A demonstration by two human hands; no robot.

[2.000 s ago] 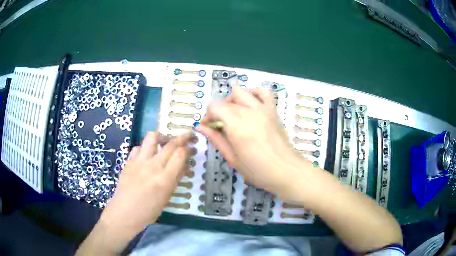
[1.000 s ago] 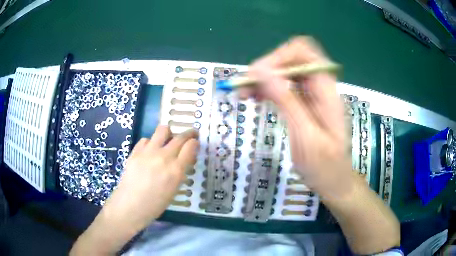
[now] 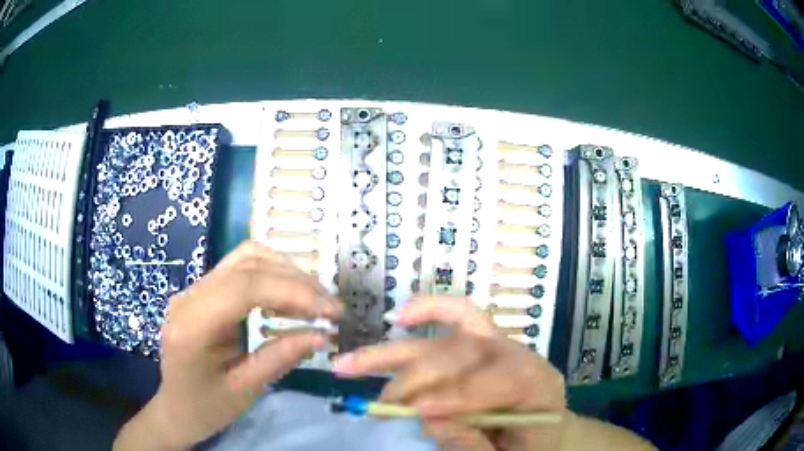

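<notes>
The white slotted tray has rows of tan dumbbell-shaped slots with small round heads at their ends. Two grey bar fixtures lie lengthwise on it, the left one and the right one, with small seated parts. My left hand is over the tray's lower left, thumb and fingertips close together beside the left bar; a small pale spot shows there, too blurred to name. My right hand is over the bars' lower ends, holding a brush with pale wooden handle and blue end pointing left. Its thumb and index finger are apart.
A black tray of loose metal rings is on the left, beside another white slotted tray. Several bar fixtures stand to the right. A blue bin holding a round metal pot is at the far right.
My right hand came down from the bars' upper ends to their lower ends, bringing the brush low in view. My left hand moved slightly down and left. The view shifted a little.
</notes>
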